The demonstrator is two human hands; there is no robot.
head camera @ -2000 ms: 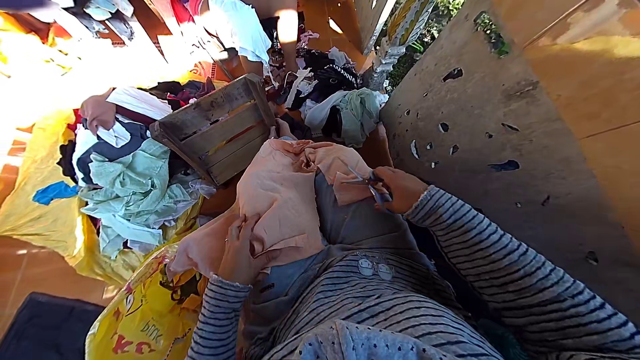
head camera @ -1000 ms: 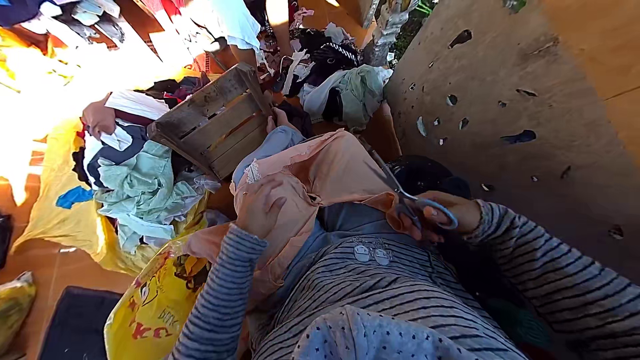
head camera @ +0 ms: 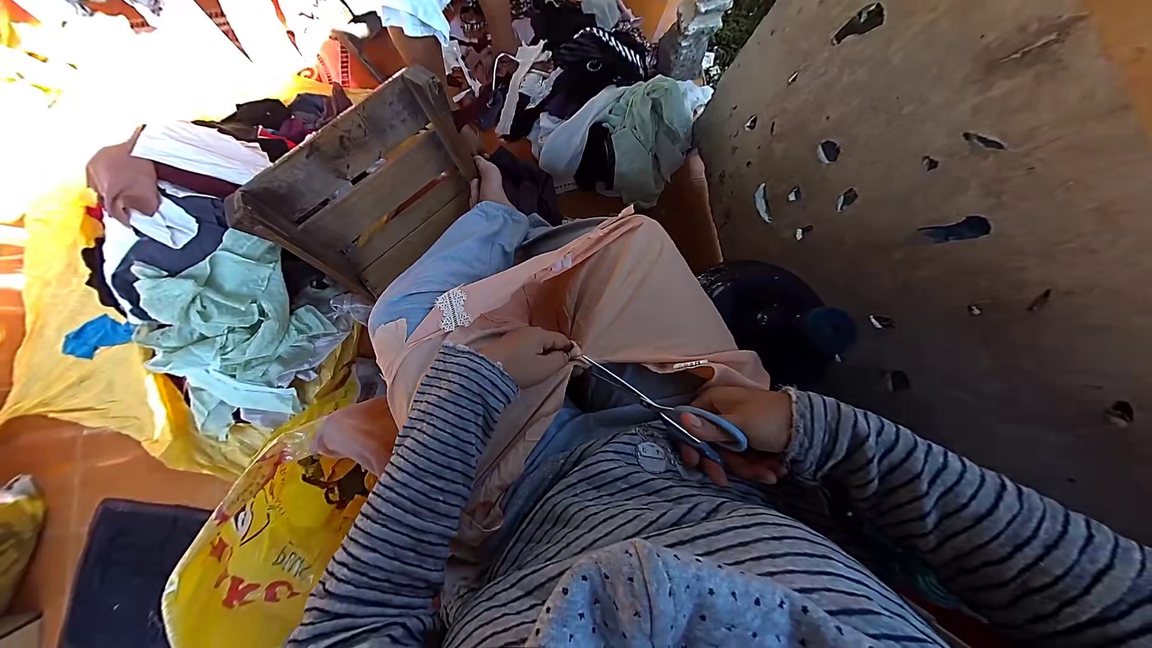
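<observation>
Peach fabric (head camera: 630, 288) with a small white lace patch lies across my lap, over blue trousers. My left hand (head camera: 533, 356) pinches an edge of it near the middle of the lap. In my right hand (head camera: 740, 430) is a pair of scissors (head camera: 668, 414) with blue-grey handles, the fingers through the loops. The blades point up and left, their tips at the fabric beside my left fingertips. Whether the tips are in the cloth is too small to tell.
A slatted wooden crate (head camera: 382, 171) stands tilted beyond my lap. Piled clothes (head camera: 220, 306) lie at left, with another person's hand on them; more clothes (head camera: 630, 126) are behind. A yellow plastic bag (head camera: 261, 540) sits at lower left. A board with holes (head camera: 900, 225) rises at right.
The scissors have moved from the fabric's right side to its middle, beside my left hand. My left hand, spread on the cloth a second ago, now pinches its edge.
</observation>
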